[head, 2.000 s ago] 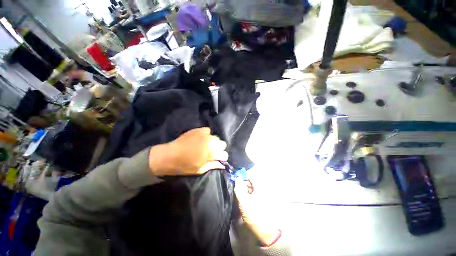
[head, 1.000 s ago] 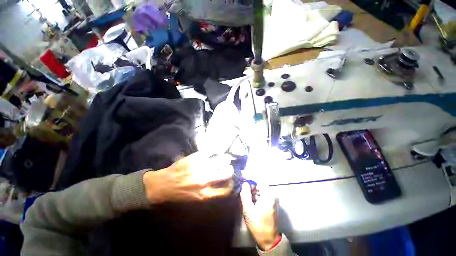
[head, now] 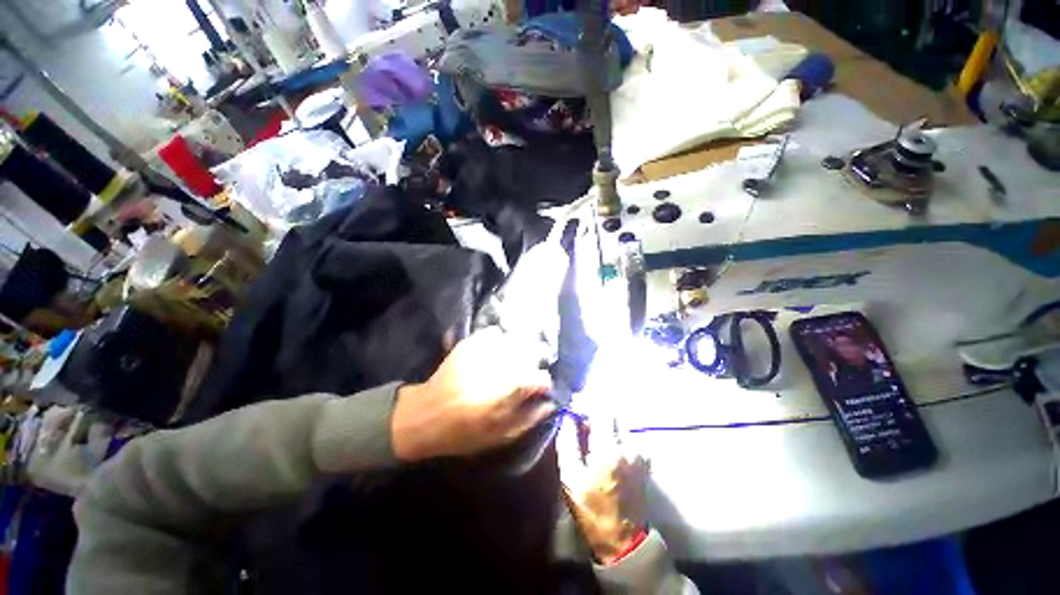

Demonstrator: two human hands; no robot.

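A large black garment (head: 349, 302) lies heaped left of the white sewing machine (head: 802, 262) and hangs down over the front. My left hand (head: 477, 401) grips the black cloth just left of the needle area, knuckles up. My right hand (head: 607, 488) is at the near side of the needle, its fingertips close to the left hand's and on the cloth edge. Strong white light washes out the needle area and the fingertips, so the exact grip of the right hand is hard to see.
A smartphone (head: 864, 393) with a lit screen lies right of the hands. Black looped scissors handles (head: 756, 349) lie beside the needle area. Cream-white cloth (head: 697, 99) is piled behind the machine. A white plastic bag (head: 305, 169) and other clutter stand at the back left.
The view has turned right since the oldest frame, bringing more of the machine in. My left hand has come up to the needle area with the cloth, and the right hand stays near it.
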